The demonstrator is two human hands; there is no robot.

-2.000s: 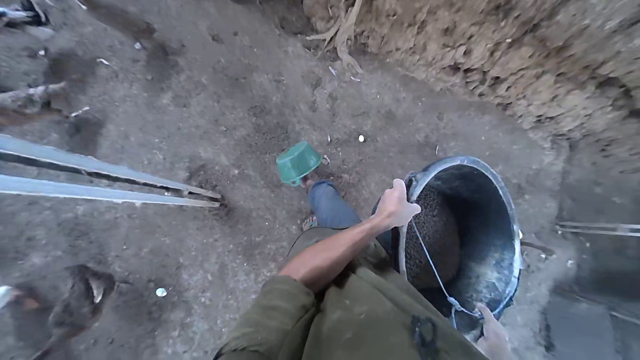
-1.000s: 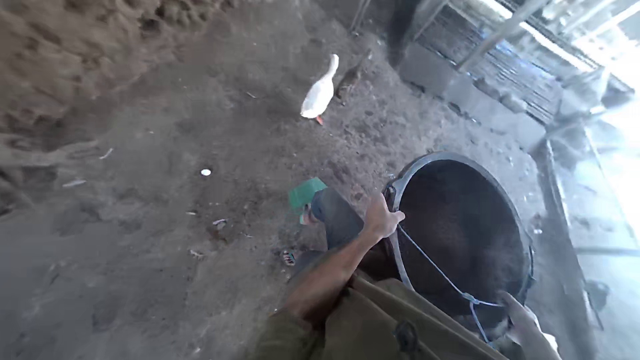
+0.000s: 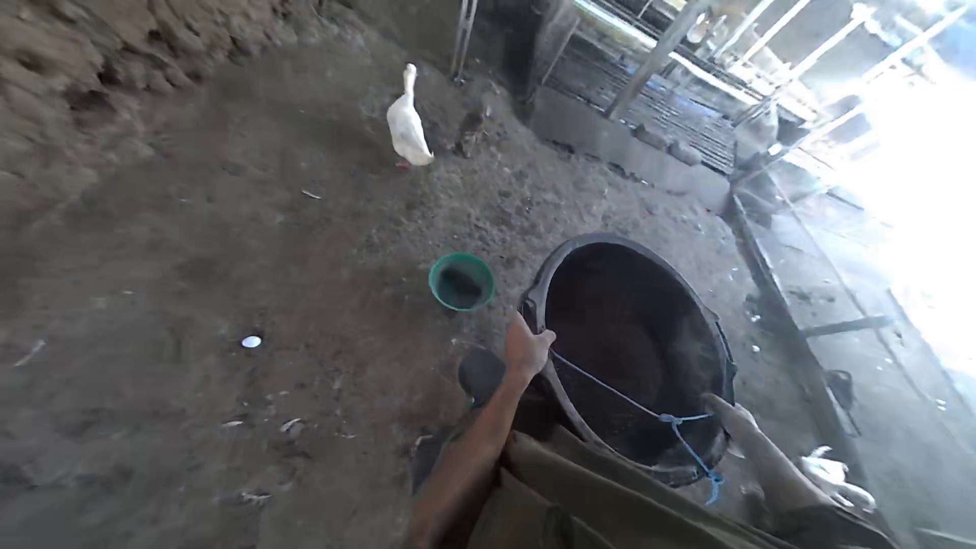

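Observation:
A large black tub [image 3: 637, 335] is held tilted in front of my body, its inside dark. My left hand [image 3: 528, 347] is closed around the near-left part of its rim. At the lower right of the rim, my right hand [image 3: 732, 418] grips the tub's edge. A blue rope [image 3: 671, 419], knotted in the middle, spans the opening between my hands, and one end hangs over the rim. A green plastic basin [image 3: 462, 282] lies on the dirt ground just left of the tub, with something dark inside that I cannot make out.
A white duck [image 3: 408, 126] stands ahead, with a darker bird [image 3: 471, 131] beside it. Another white bird [image 3: 837, 479] is at the lower right. A low concrete wall [image 3: 625, 145] and a slatted pen are at the upper right. A white egg-like object [image 3: 251, 341] lies on the ground.
The view has turned widely. The green basin, near my foot in the earlier frames, now shows its open top and sits farther from my leg. Both hands remain on the tub.

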